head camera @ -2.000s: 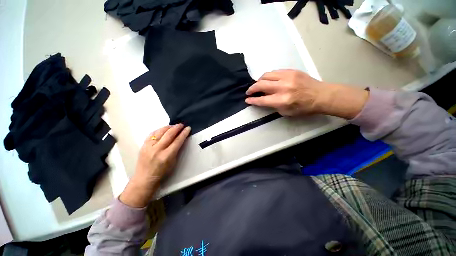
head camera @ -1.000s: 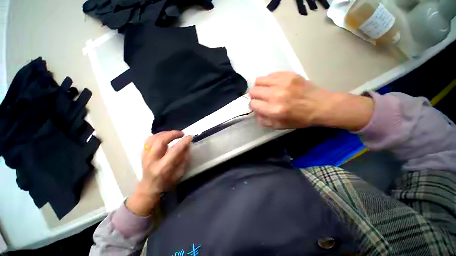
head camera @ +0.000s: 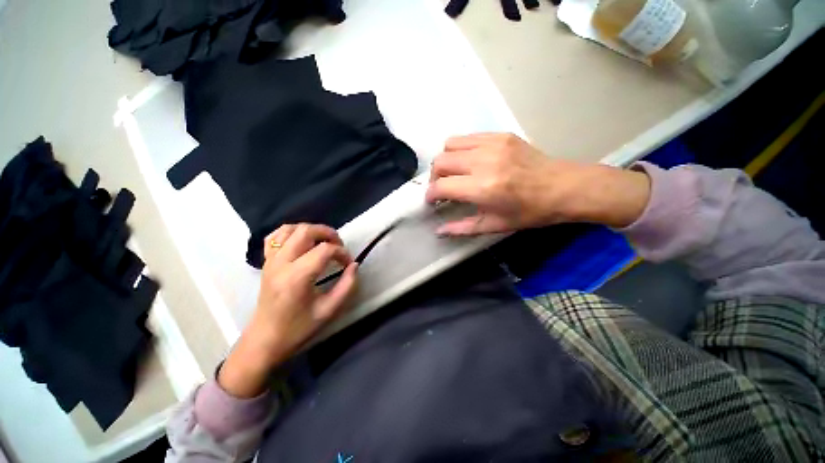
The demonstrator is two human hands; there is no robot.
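Note:
A narrow black strip (head camera: 377, 239) runs between my two hands near the table's front edge, seen edge-on and slightly curved. My left hand (head camera: 308, 276) pinches its left end between thumb and fingers, with a short end showing past them. My right hand (head camera: 475, 184) is at the strip's other end, fingers bent over it; the fingertips' hold is partly hidden. A black fabric panel (head camera: 289, 145) lies flat on the white sheet just beyond, its near edge between my hands. My left fingers are beside the panel's lower left corner.
A rumpled black pile of panels (head camera: 72, 298) lies at the left. Another black pile (head camera: 217, 27) lies at the far side, touching the panel. Black strips (head camera: 509, 9) are at the far edge. A container of amber liquid (head camera: 638, 27) in plastic stands far right. The table edge (head camera: 434, 269) is close to my apron.
The black strip, earlier flat on the table in front of the panel, is now between my hands. My left hand has closed on its left end. The camera view has shifted.

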